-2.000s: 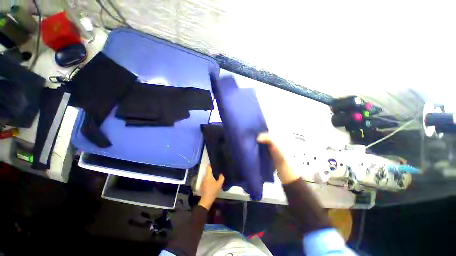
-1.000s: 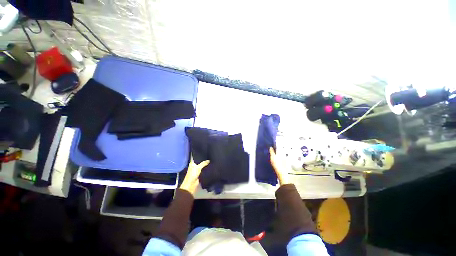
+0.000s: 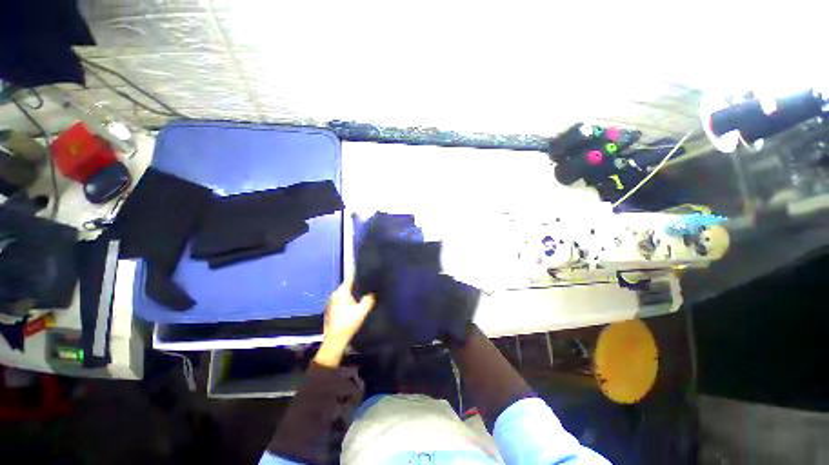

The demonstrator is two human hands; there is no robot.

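Note:
A loose stack of dark navy cut pieces (image 3: 400, 281) lies at the front edge of the white sewing table, its outlines blurred. My left hand (image 3: 347, 318) grips the stack's left edge, thumb on top. My right hand (image 3: 457, 334) is at the stack's lower right corner, mostly hidden under or behind the cloth, so its grip cannot be made out. More dark cut pieces (image 3: 254, 222) lie folded on the blue tray (image 3: 245, 159) to the left.
The white sewing machine (image 3: 618, 245) stands right, with thread cones (image 3: 595, 156) behind it. A round yellow stool (image 3: 626, 361) is below right. A red box (image 3: 82, 152), a dark rounded object (image 3: 106, 183) and dark cloth (image 3: 36, 263) are at left. Cables run along the wall.
The separate folded navy piece beside the machine has moved left onto the stack with my right hand. My left hand remains at the stack's left edge. The view has shifted slightly.

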